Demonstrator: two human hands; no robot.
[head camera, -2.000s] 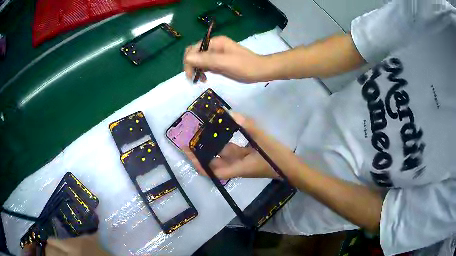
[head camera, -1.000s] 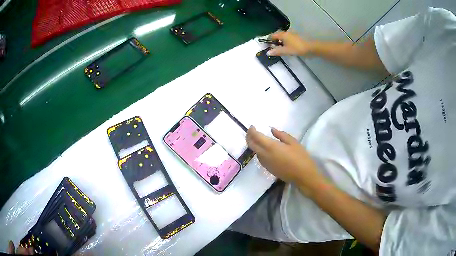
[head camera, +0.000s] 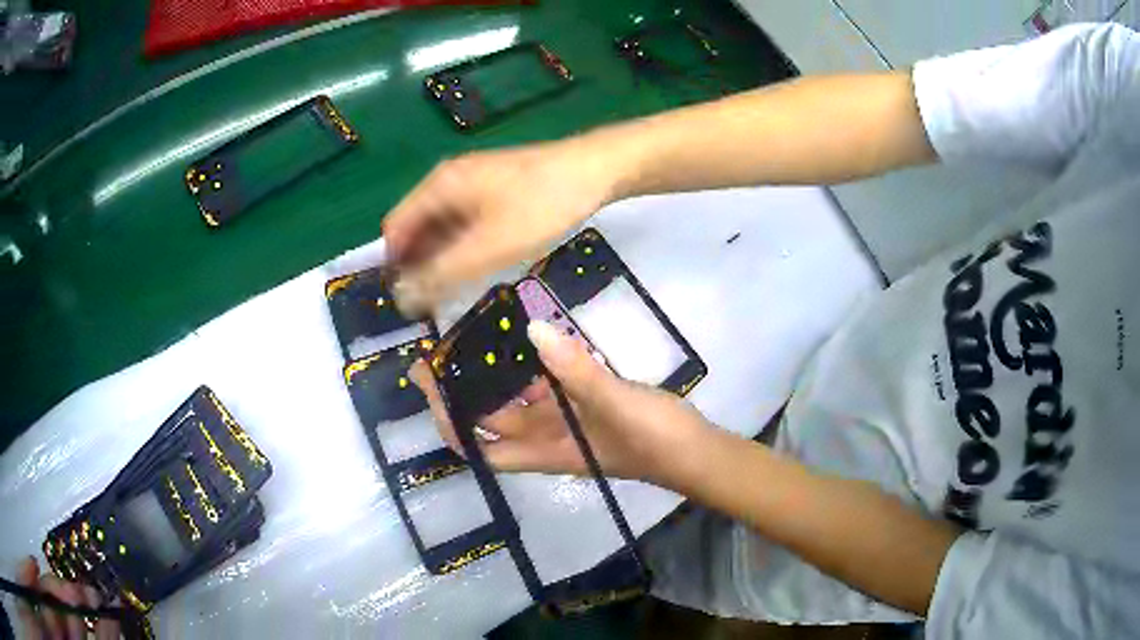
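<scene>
A hand (head camera: 65, 610), which I take as my right hand, shows at the lower left corner, cut off by the frame edge. Its fingers are bent around a dark, thin piece that looks like a black phone frame seen edge-on. It is beside the lower left end of a fanned stack of black phone frames (head camera: 169, 500). The stack lies on the white sheet (head camera: 319, 538) and shows gold strips and yellow dots. My left hand is not in view.
At right, another person in a white shirt (head camera: 1038, 250) holds a black frame (head camera: 481, 356) over a pink-screened phone. Frames lie beneath those hands. Single frames (head camera: 269, 156) lie on the green belt (head camera: 375, 188). A red mesh (head camera: 188, 35) lies beyond.
The fingers at lower left show more than before. The other person's right hand has come back from the sheet's right side; their left has lifted a frame. The view has shifted slightly.
</scene>
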